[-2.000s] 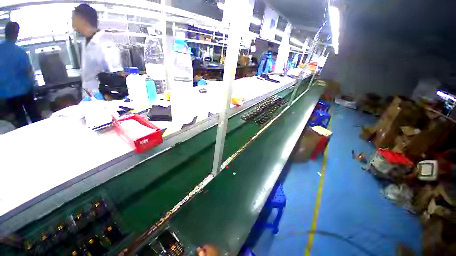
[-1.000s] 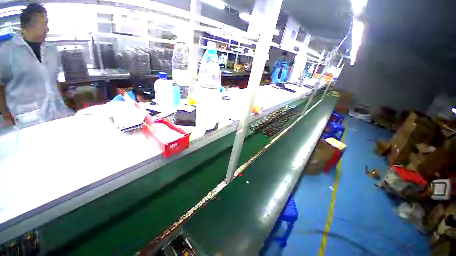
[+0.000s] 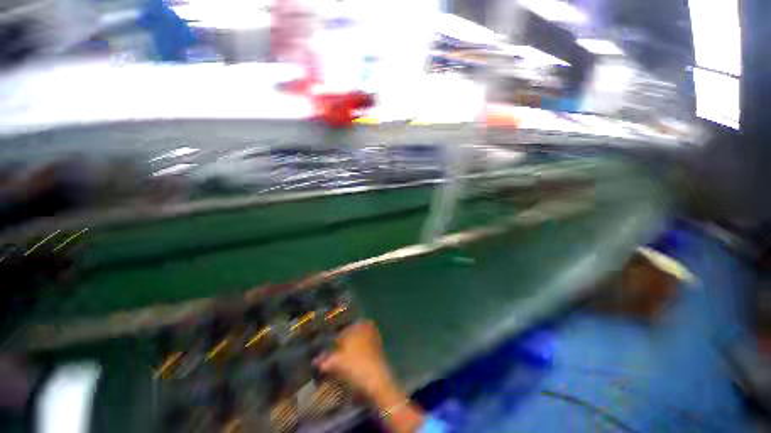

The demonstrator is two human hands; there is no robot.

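The view is strongly blurred. A tray of dark phones with yellow-orange marks (image 3: 245,351) lies on the dark green worktop, low in the middle. My right hand (image 3: 362,359) is at the tray's right end, with its fingers over or against the edge. The blur hides whether it grips anything. I cannot make out my left hand; a brownish smear at the lower left edge is too blurred to name. A white upright shape, possibly the stack of empty sleeves (image 3: 68,397), shows at the lower left.
More dark items with yellow streaks (image 3: 42,254) are at the left. The green conveyor (image 3: 211,258) runs behind the tray, past a pale post (image 3: 441,203). A red box (image 3: 342,108) is on the raised white shelf. A brown carton (image 3: 647,283) stands on the blue floor (image 3: 626,364) at the right.
The view has swung left and down with heavy blur. The phone tray now shows much more fully, and my right hand has come into view at its right end.
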